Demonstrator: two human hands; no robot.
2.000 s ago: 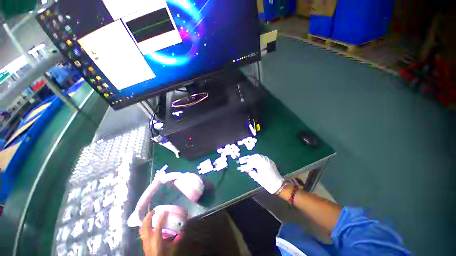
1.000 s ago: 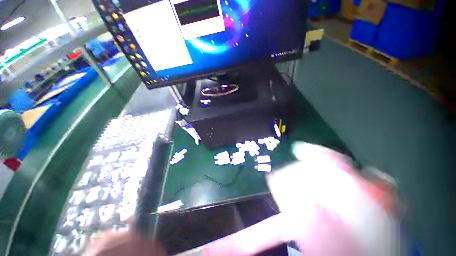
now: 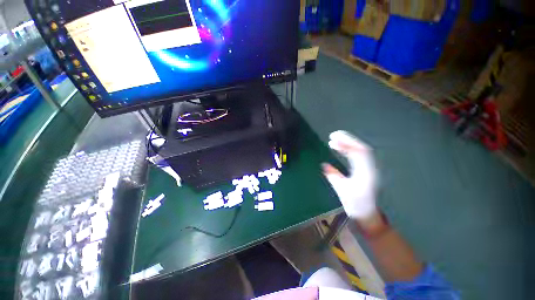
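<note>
A pale pink and white headset [image 3: 287, 294] shows only as a curved piece at the bottom edge, over the lap. My right hand [image 3: 358, 179], in a white glove, is raised over the right side of the bench with fingers apart and nothing in it. My left hand is out of the picture. Small white dongles [image 3: 234, 195] lie in a loose cluster on the green mat before the black PC case [image 3: 226, 161]. A white piece [image 3: 153, 204] lies to their left. A thin dark cable [image 3: 220, 235] curves over the mat.
A clear blister tray [image 3: 64, 234] with white pieces stands at the left. A monitor [image 3: 234, 53] stands above the case. A white strip [image 3: 146, 273] lies at the mat's front-left edge. Blue bins [image 3: 405, 50] on pallets and a red pallet jack [image 3: 484, 123] stand beyond the bench.
The headset has gone from the bench's front edge, first up close to the camera, then down to the bottom edge. My right hand is now raised and empty. My left hand has left the picture.
</note>
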